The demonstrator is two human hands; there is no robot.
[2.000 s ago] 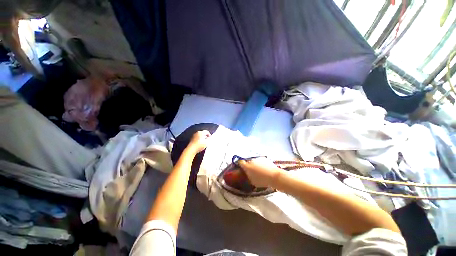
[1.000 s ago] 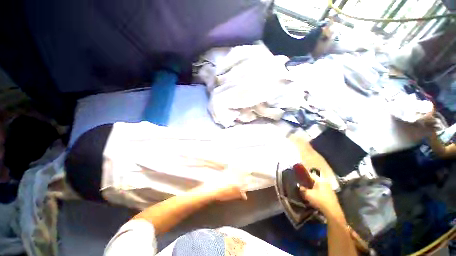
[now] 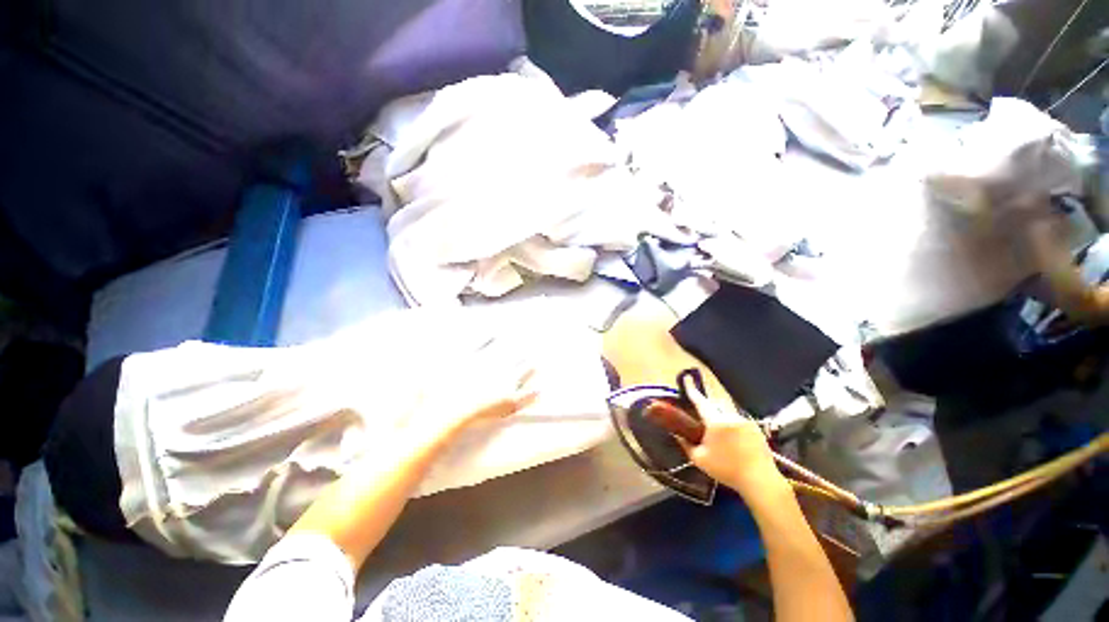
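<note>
A cream-white garment [image 3: 280, 425] is pulled over the long pressing arm, whose black padded end [image 3: 88, 450] sticks out at the left. My left hand [image 3: 501, 399] lies on the garment with fingers extended, near its middle. My right hand [image 3: 730, 447] is closed round the reddish-brown handle of the steam iron [image 3: 651, 428]. The iron is tilted at the right end of the garment, by the near edge of the arm. I cannot tell whether it touches the cloth. Hoses [image 3: 949, 501] run from it to the right.
A black square pad [image 3: 756, 350] lies right of the garment. A crumpled white pile [image 3: 511, 170] is behind. A blue cylinder [image 3: 253, 265] lies on a pale board [image 3: 347, 261]. A dark curtain [image 3: 401, 61] hangs behind. Another person's arm [image 3: 1070, 286] is at the far right.
The view has swung right. The iron moved from the garment's left part to its right end. My left hand left the black end and now lies mid-garment; more garment lies stretched along the arm.
</note>
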